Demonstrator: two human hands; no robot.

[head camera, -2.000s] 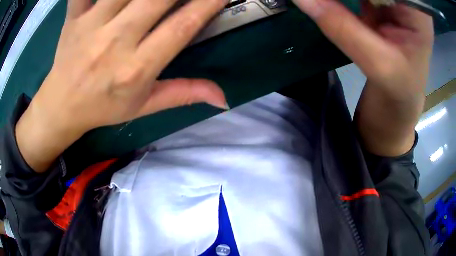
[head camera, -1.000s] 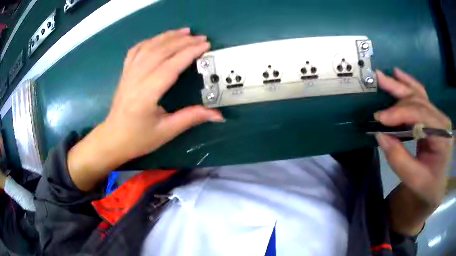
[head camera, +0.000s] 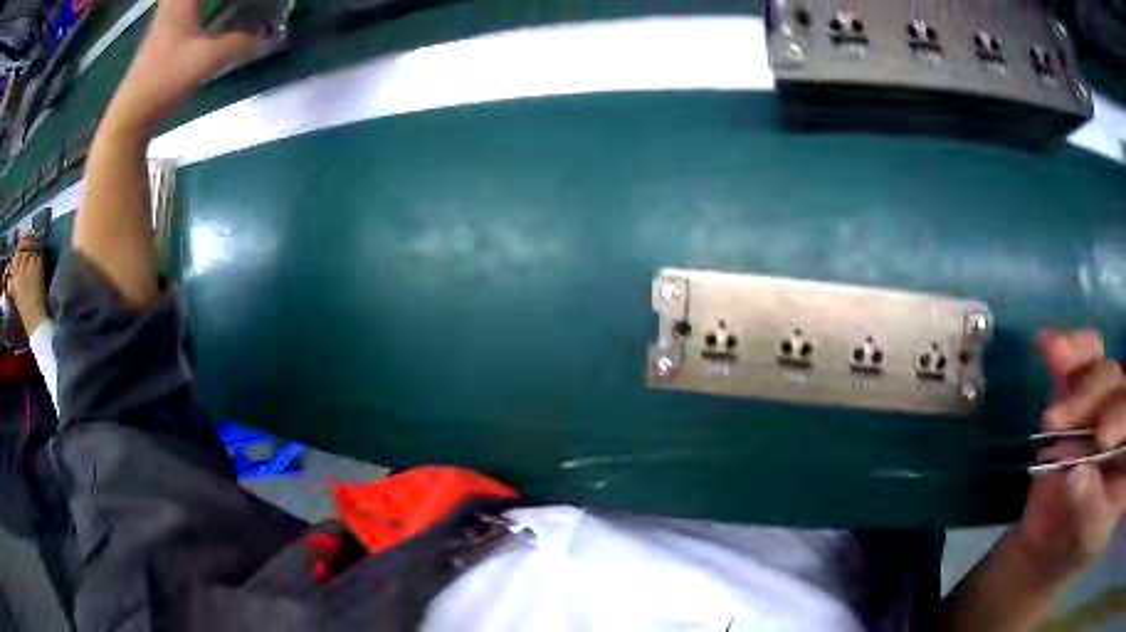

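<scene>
A long metal fixture with four stations in a row (head camera: 821,324) lies flat on the green mat, right of centre, with screws at its ends. No hand touches it. My right hand (head camera: 1084,414), at the right edge and partly cut off, holds silver tweezers (head camera: 1064,467), their tips pointing left, just right of the fixture. My left hand (head camera: 179,52) is stretched out at the top left, cut off by the top edge. Its thumb is by a blurred grey metal piece (head camera: 262,17); whether it grips this piece is unclear.
A thick stack of fixtures (head camera: 926,56) stands at the upper right, over the white stripe (head camera: 531,77). Pale metal strips (head camera: 162,195) lie at the left beyond my forearm. Another person's hand (head camera: 27,282) and white sleeve show at the far left.
My left hand has let go of the fixture's left end and moved far to the upper left. The view has shifted, bringing in the stack. My right hand still holds the tweezers.
</scene>
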